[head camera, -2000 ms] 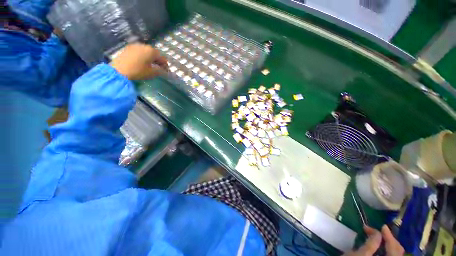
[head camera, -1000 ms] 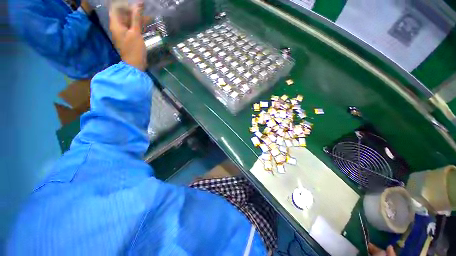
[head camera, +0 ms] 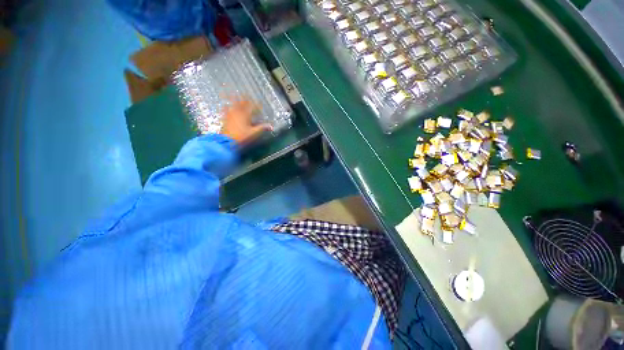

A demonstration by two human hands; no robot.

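My left hand (head camera: 241, 122) is over a stack of clear plastic trays (head camera: 263, 85) to the left of the bench. It is blurred, with the thumb apart from the fingers, and I see nothing held in it. Whether it touches the top tray is unclear. My right hand is out of the picture. A clear blister tray filled with small silver-white cells (head camera: 410, 58) lies on the green bench at the top. A loose pile of cells (head camera: 465, 171) lies below it, partly on the pale mat (head camera: 510, 253). A white round disc (head camera: 469, 285) sits on the mat.
A black fan with a round wire guard (head camera: 575, 256) and a cream pot (head camera: 578, 325) are at the right. A white card (head camera: 484, 336) is at the mat's lower edge. Brown cardboard (head camera: 164, 58) and a blue-clad person's sleeve (head camera: 167, 17) are at the upper left.
The view has swung left and down. My left hand has moved from beside the filled tray, past a raised position, down to the tray stack. My right hand has left the picture.
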